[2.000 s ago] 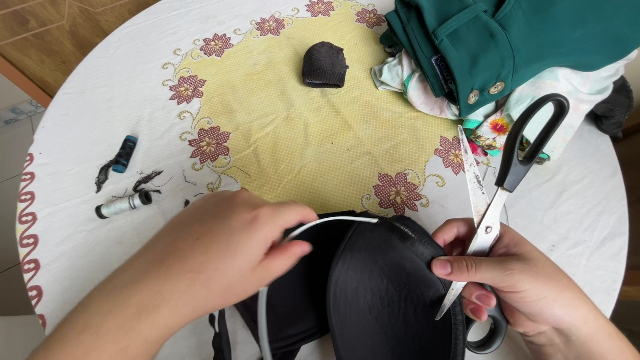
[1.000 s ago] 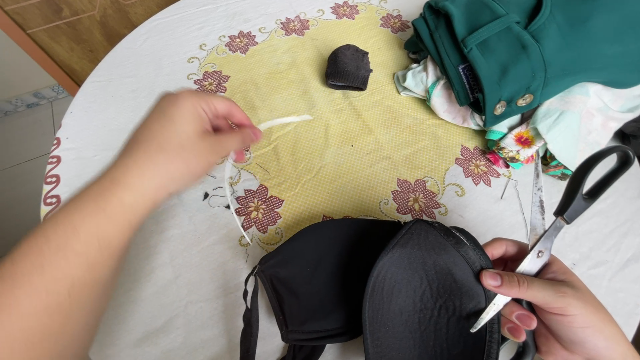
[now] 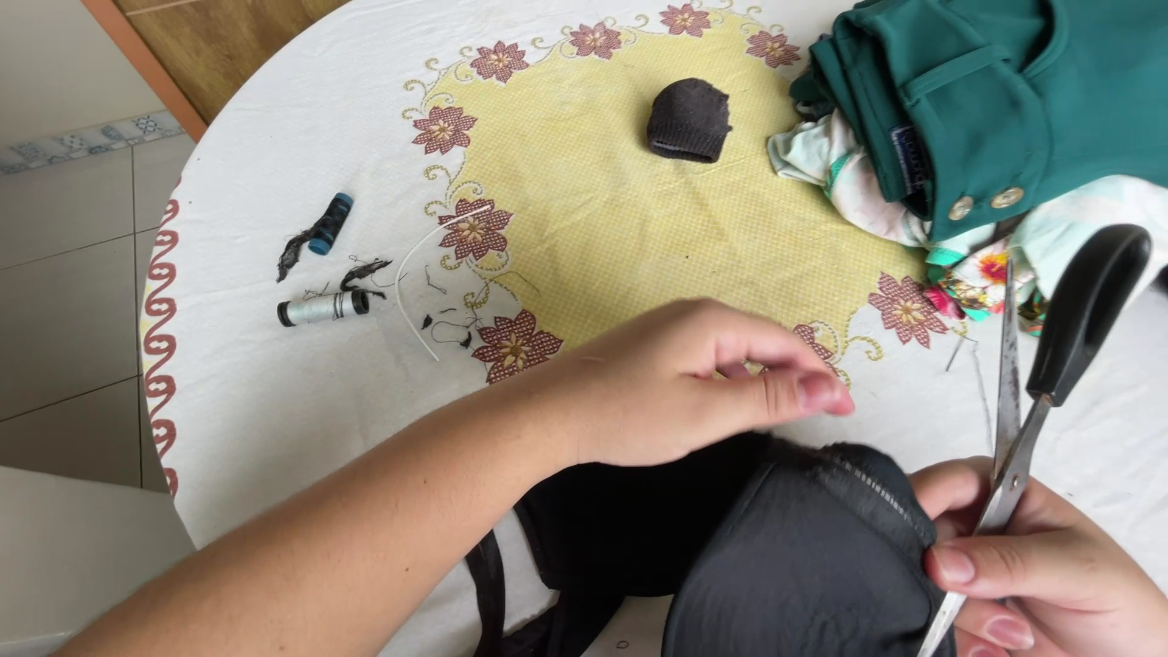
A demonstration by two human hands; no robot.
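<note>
A black bra (image 3: 803,557) with moulded cups lies at the bottom centre, a stitched seam showing along one cup's edge. My right hand (image 3: 1022,566) grips that cup's side and also holds metal scissors (image 3: 1008,484) with black handles, their blades apart. Over the bra's upper edge is my left hand (image 3: 712,383), its thumb and fingers slightly apart with nothing seen between them. A thin white curved underwire (image 3: 401,283) lies on the tablecloth at left, near loose dark thread scraps (image 3: 447,328).
Left on the floral tablecloth (image 3: 584,228) are a dark thread spool (image 3: 331,224) and a white thread spool (image 3: 324,308). A small dark knitted piece (image 3: 689,120) sits at upper centre. Folded green garment (image 3: 985,119) and floral cloth (image 3: 821,155) lie at upper right. A needle or pin (image 3: 955,353) is near the scissors.
My left hand has let go of the white underwire, which now lies on the cloth, and has moved back right over the bra. My right hand still holds the scissors and the cup.
</note>
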